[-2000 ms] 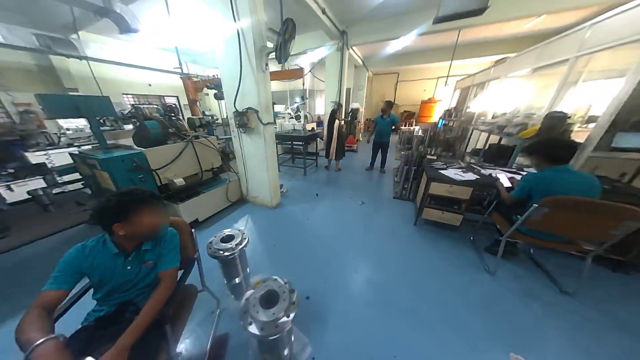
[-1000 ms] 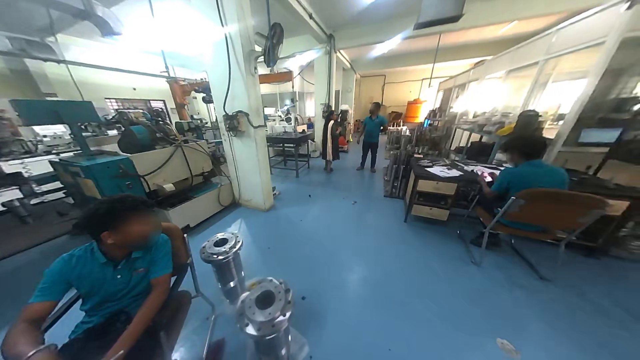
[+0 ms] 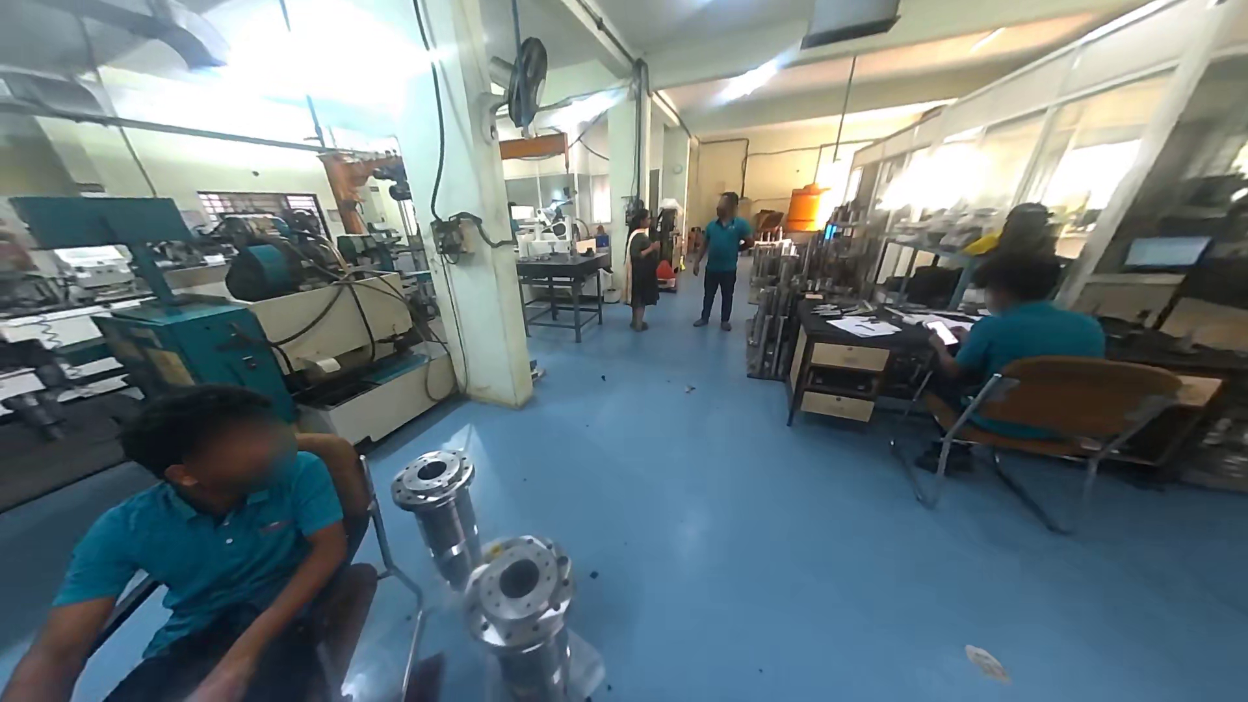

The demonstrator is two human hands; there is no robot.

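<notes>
Neither my left hand nor my right hand shows in the head view, so what they hold or touch is hidden. Nearest to me, low in the view, a shiny flanged metal cylinder (image 3: 520, 595) stands upright on the blue floor with clear plastic around its base. Just behind it, to the left, is a second flanged metal cylinder (image 3: 441, 502). Both have a round central bore and a ring of bolt holes in the top flange. A co-worker in a teal shirt (image 3: 229, 546) sits on a chair at the lower left, beside the cylinders.
A square pillar (image 3: 478, 244) rises left of centre, beside a teal and cream machine (image 3: 331, 322). Right, another person (image 3: 1033, 336) sits on a brown chair (image 3: 1082, 405) at a desk with drawers (image 3: 843, 370). Two people stand farther back near a dark table (image 3: 561, 268).
The view has shifted slightly to the right since the first frame. The seated co-worker at the left has shifted their arms; the cylinders stand as before.
</notes>
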